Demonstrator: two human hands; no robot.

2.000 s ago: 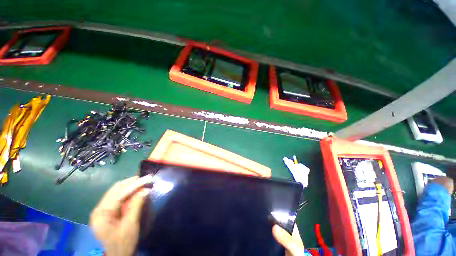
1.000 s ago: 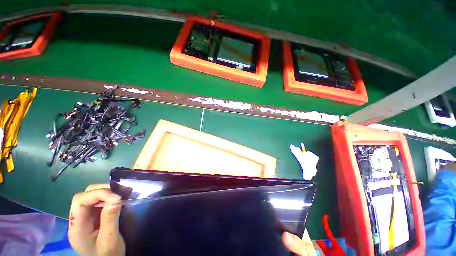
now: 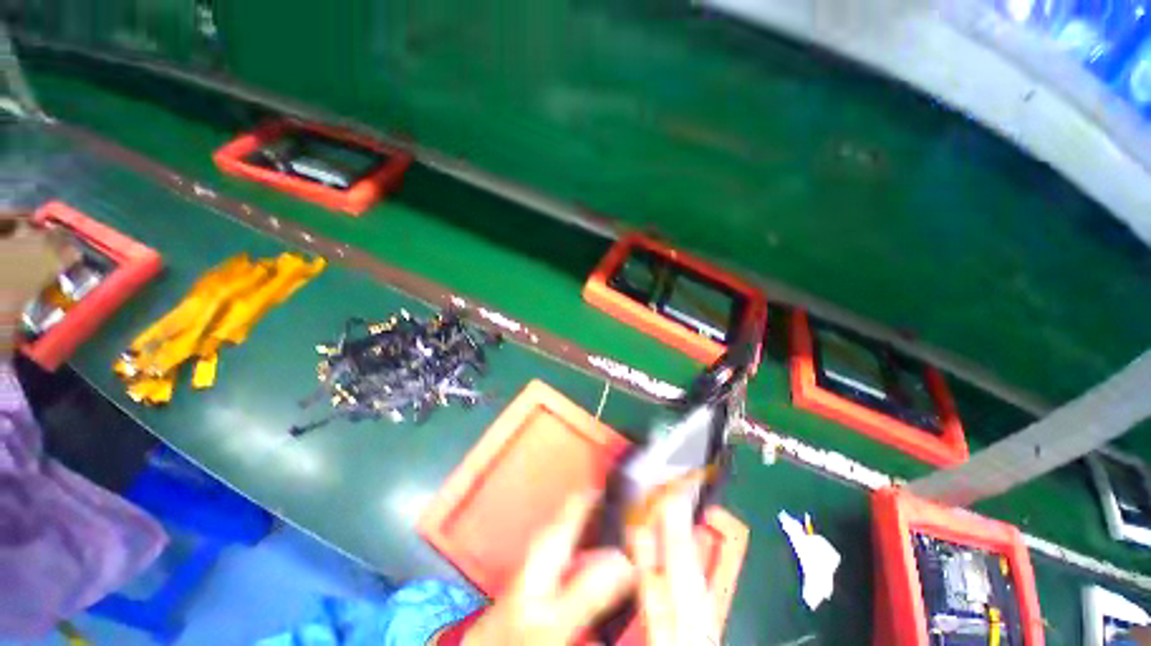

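Note:
A tablet unit [image 3: 675,461] is held tilted above an orange foam tray [image 3: 511,486]. It is blurred; a whitish area and an orange strip show on the side in view. My left hand [image 3: 549,587] is at its lower left edge and my right hand [image 3: 678,568] is on its lower side; both are blurred and overlap the unit. Most of the right hand's fingertips are hidden or smeared. The tray under the unit shows a bare recessed middle.
Dark flex parts [image 3: 410,366] and orange ribbons [image 3: 221,322] lie left. Foam-framed units stand beyond the brown strip [image 3: 505,328]. Another framed unit [image 3: 894,568] and a white scrap [image 3: 812,559] lie right. A pale bar [image 3: 1048,423] crosses at right. A person's purple sleeve [image 3: 63,505] shows left.
The unit has gone from lying broad, black screen in view, to a steep tilt with its whitish side showing. Both hands have come closer together. The view has swung, showing more at left.

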